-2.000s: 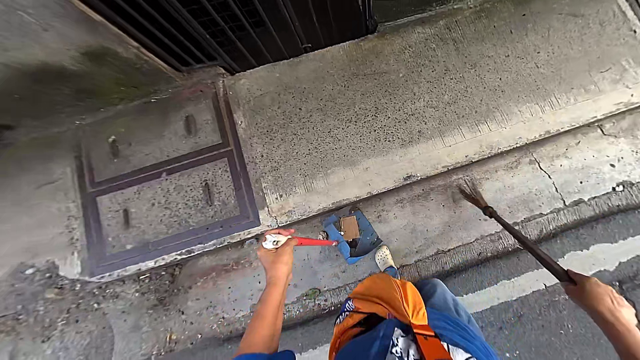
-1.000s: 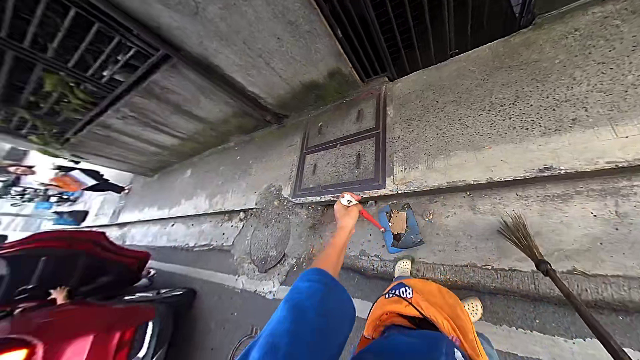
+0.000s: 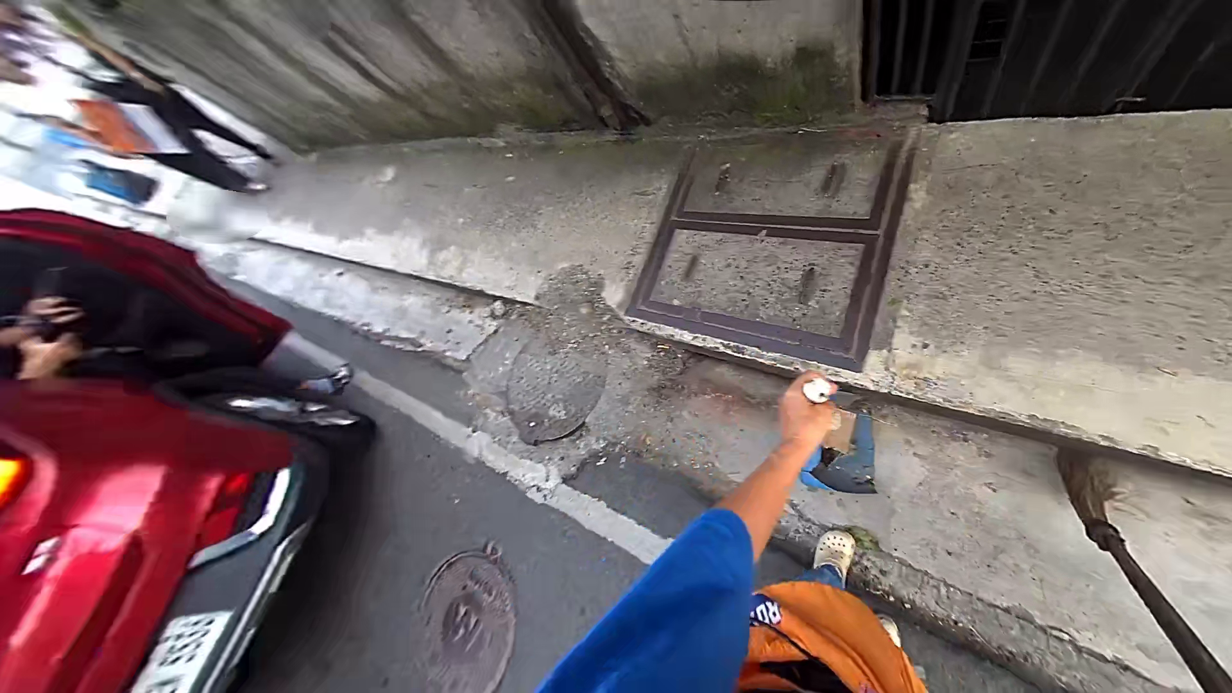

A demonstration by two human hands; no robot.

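Note:
My left hand [image 3: 805, 416] grips the upright handle of a dustpan, and only the handle's white end [image 3: 818, 390] shows above my fist. Below it, the blue dustpan [image 3: 852, 466] rests on the concrete gutter strip with a piece of brown cardboard [image 3: 841, 432] and dark debris in it. To the right, a stick broom [image 3: 1088, 491] has its bristles down at the foot of the raised curb, its dark handle [image 3: 1160, 606] running out of the frame at the lower right. My right hand is outside the view.
A red vehicle [image 3: 106, 539] and a person's hands [image 3: 48, 337] on a handlebar are close at left. A person in dark clothing [image 3: 183, 135] is at upper left. Framed concrete covers [image 3: 760, 279] lie in the walkway; a round manhole cover [image 3: 469, 621] lies in the road.
The view has swung left, bringing in the red vehicle and leaving my right hand out of frame. The broom's bristles, spread over the gutter strip before, are now against the curb.

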